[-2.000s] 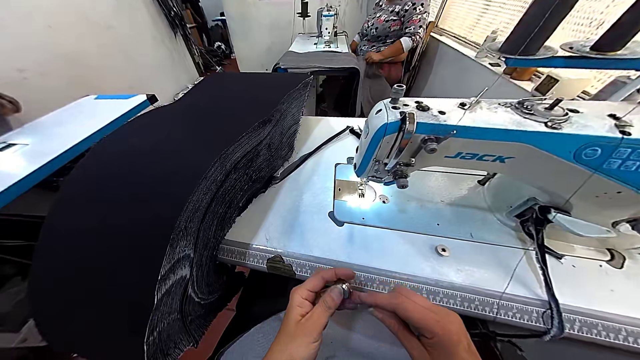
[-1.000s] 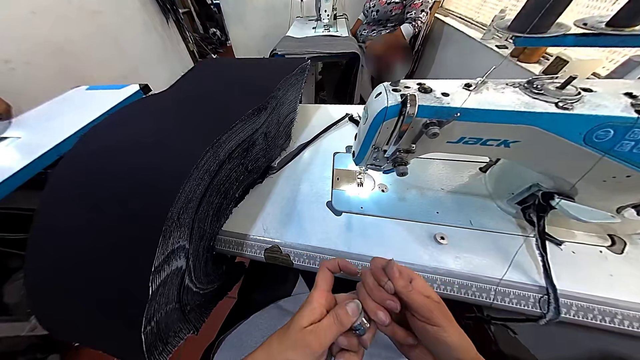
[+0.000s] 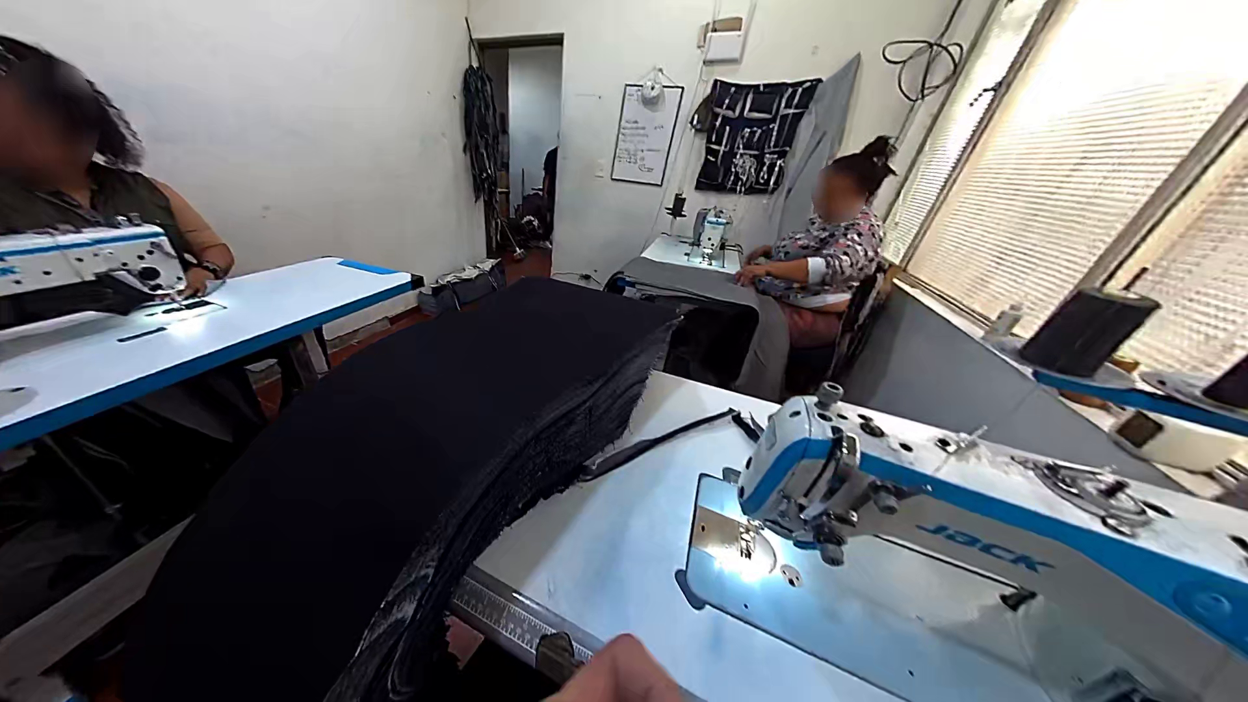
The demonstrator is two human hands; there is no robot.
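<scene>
At the bottom edge, part of my left hand (image 3: 624, 675) shows by the front edge of the sewing table (image 3: 575, 546), just right of a dark clip (image 3: 559, 656). Its fingertips and anything it holds are cut off. My right hand is out of view. A white and blue Jack sewing machine (image 3: 985, 546) stands on the table, its lamp lighting the needle plate (image 3: 726, 541). Left of it, a thick stack of black fabric pieces (image 3: 390, 458) with frayed edges hangs over the table's side. A dark strip (image 3: 658, 444) lies between stack and machine.
A person (image 3: 829, 244) sits at another sewing machine (image 3: 712, 234) at the back. Another person (image 3: 97, 175) is at a machine on the white and blue table (image 3: 283, 302) at left. Thread cones (image 3: 1087, 331) stand at right. A measuring tape (image 3: 507, 614) runs along the front table edge.
The view has swung up and to the left. My hands, earlier together with a small metallic object at the table's front edge, are now mostly out of the frame.
</scene>
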